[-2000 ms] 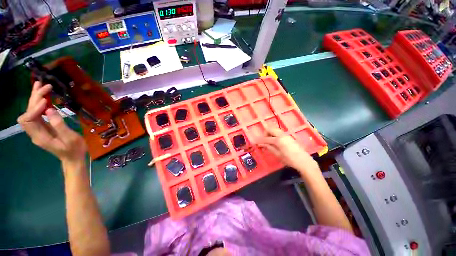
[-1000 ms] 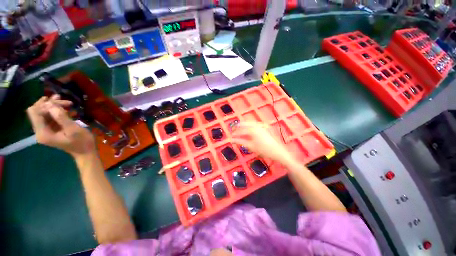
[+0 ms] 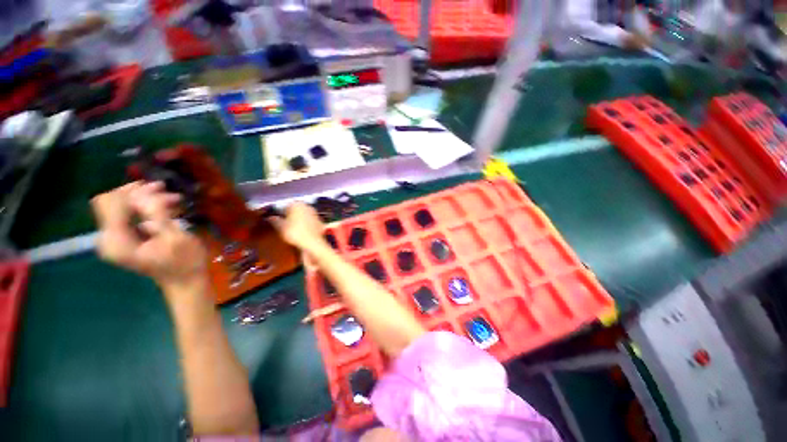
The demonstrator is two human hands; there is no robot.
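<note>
The red tray (image 3: 535,259) lies in front of me with dark watch modules in its left pockets; two modules (image 3: 481,331) show lit bluish screens. My left hand (image 3: 151,231) is raised with curled fingers at the dark lever fixture (image 3: 185,186) on its orange-brown base; whether it grips the lever is blurred. My right hand (image 3: 300,226) is at the tray's far left corner, its fingertips by the fixture base and the dark units. What it holds, if anything, cannot be made out. My right forearm covers some left pockets.
Loose metallic-edged parts (image 3: 266,306) lie before the fixture. Behind stand a blue tester (image 3: 302,104), a power supply (image 3: 358,102) and white paper (image 3: 289,164) with two dark units. More red trays (image 3: 682,164) are at right. A metal post (image 3: 509,86) rises beyond the tray.
My right hand has moved left from the tray's middle to the fixture side. Two modules in the tray now show lit screens. My left hand stays by the fixture, with fingers more curled. The view has shifted.
</note>
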